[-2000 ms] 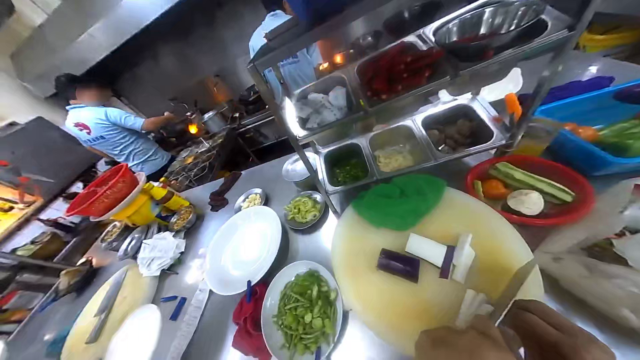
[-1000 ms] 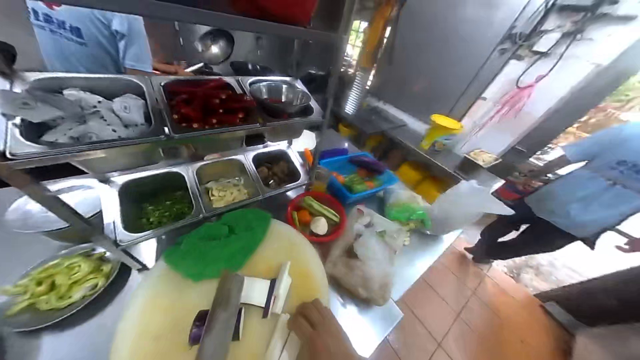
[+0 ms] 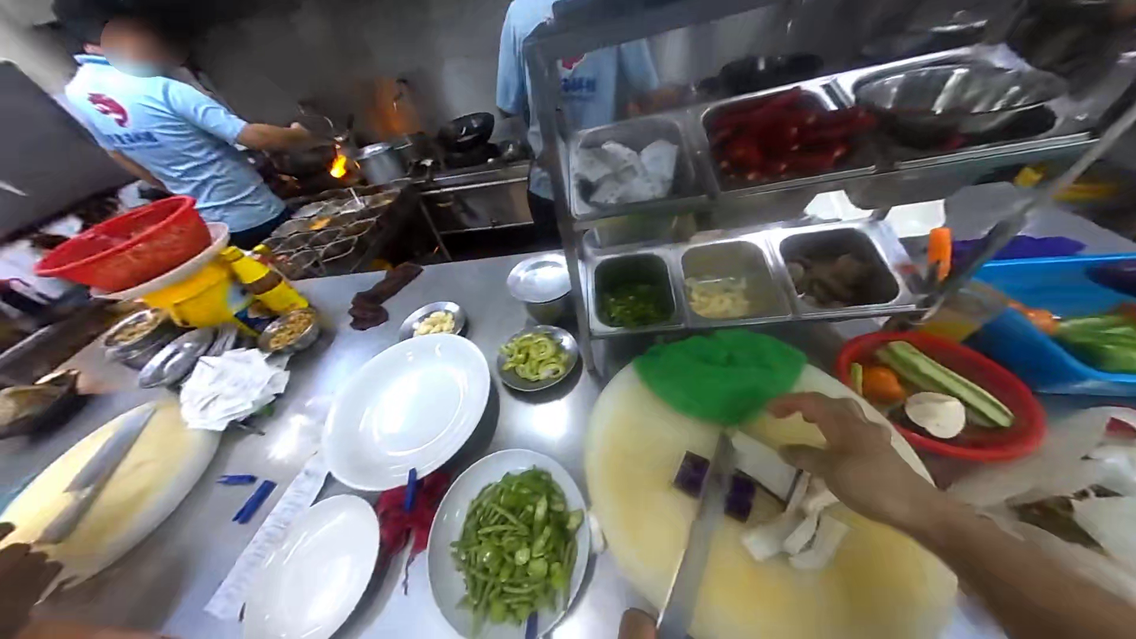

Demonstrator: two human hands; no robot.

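At the bottom edge a small part of my left hand (image 3: 637, 624) shows at the near end of a kitchen knife (image 3: 698, 541); the rest is hidden. The blade slants up across a round, pale cutting board (image 3: 648, 550), between purple-skinned, white-fleshed vegetable pieces, probably eggplant. My right hand (image 3: 839, 457) reaches in from the right, fingers apart, over a white piece (image 3: 761, 463). Below its palm are cut white strips (image 3: 803, 535). Dark purple pieces (image 3: 690, 473) lie beside the blade. A green cloth (image 3: 721, 373) covers the board's far edge.
Left of the board are a plate of cut green vegetables (image 3: 517, 541) and white plates (image 3: 408, 413). A red basket (image 3: 1021, 422) stands right; a metal rack with food pans (image 3: 635, 288) stands behind. Co-workers stand near the stove; someone's hand (image 3: 27, 572) is by another board (image 3: 169, 484).
My right hand has come off the cut strips, where it was two seconds ago, with its fingers now spread. The knife has moved from the board's right side to its middle. The view swung right, then back left.
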